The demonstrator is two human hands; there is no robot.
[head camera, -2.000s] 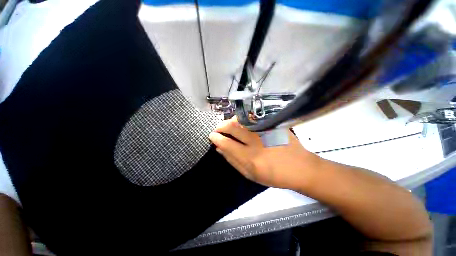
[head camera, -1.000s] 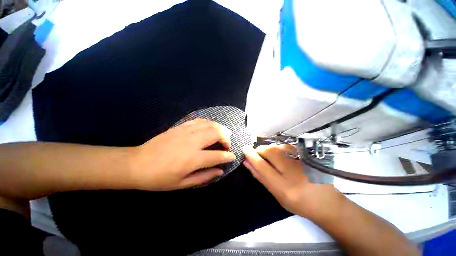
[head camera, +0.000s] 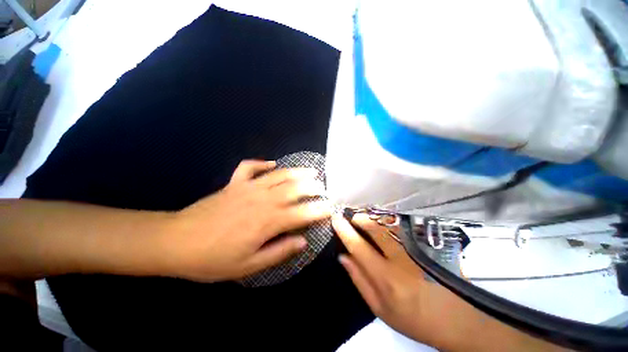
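A black knit panel lies spread on the white table, left of the sewing machine head. A grey checked oval patch lies on it, partly covered by my left hand. My left hand lies flat on the patch, fingers spread and pointing at the needle area. My right hand is at the patch's right edge, just below the needle area, with fingertips on the fabric edge. Whether it pinches the fabric is unclear. The needle itself is hidden by glare and fingers.
A thick black hose curves in front of the machine and crosses over my right forearm. A dark grey fabric pile lies at the far left of the table. Metal guides sit right of the needle area.
My left hand has come in from the left onto the patch. The panel has turned and shifted at the needle, while my right hand has stayed beside it. The camera view has shifted too.
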